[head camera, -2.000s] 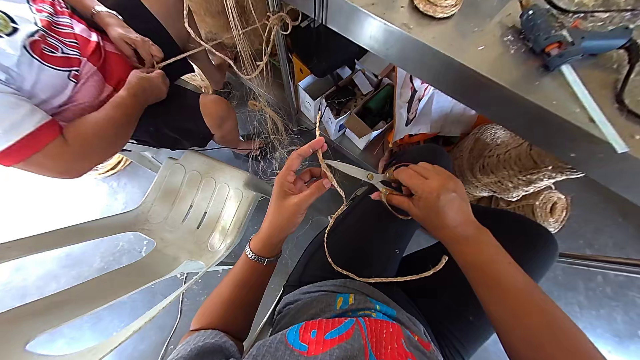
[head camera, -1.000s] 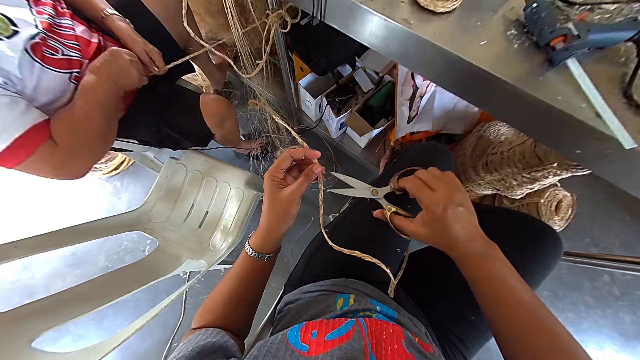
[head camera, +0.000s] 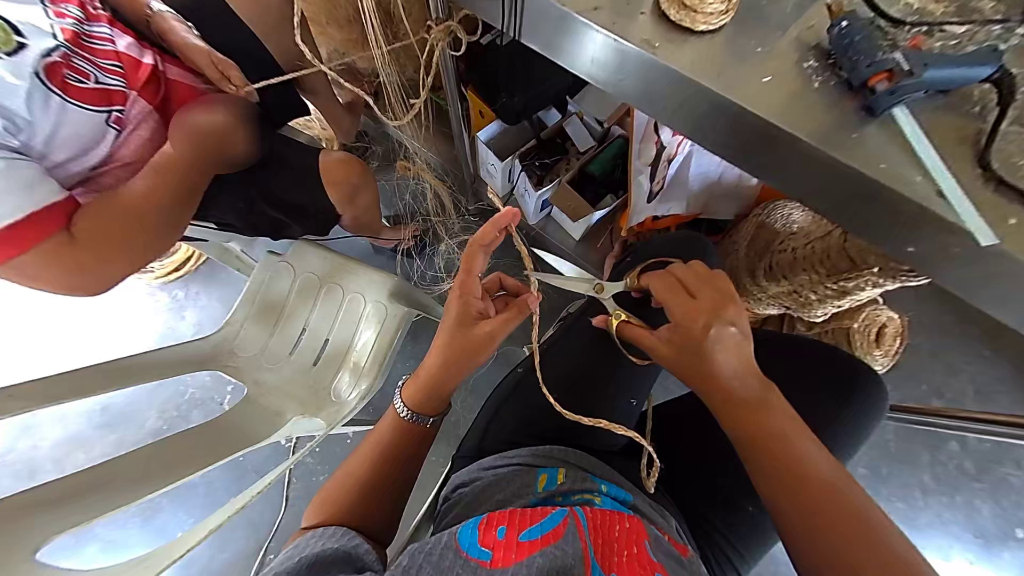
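Note:
My left hand (head camera: 484, 300) grips a thin braided cord of natural fibre (head camera: 552, 400) between thumb and fingers, its index finger stretched up along the cord. A short end sticks up above that finger, and the rest hangs down over my lap, its lower part curling at my shirt. My right hand (head camera: 692, 320) holds a pair of scissors (head camera: 588, 286) with gold-coloured handles. Their blades stand apart and point left at the cord, just above my left thumb; whether they touch it I cannot tell.
A plastic chair (head camera: 304, 320) stands at left, near a seated person holding a cord (head camera: 296, 74). Knotted cords (head camera: 436, 48) hang by the table leg. A metal table (head camera: 768, 88) at upper right bears a glue gun (head camera: 904, 68). Below are small boxes (head camera: 588, 192) and rolled woven fibre (head camera: 808, 260).
My left index finger has straightened upward along the cord. The scissors' tips have come close to the cord. The cord's lower end now curls at my shirt.

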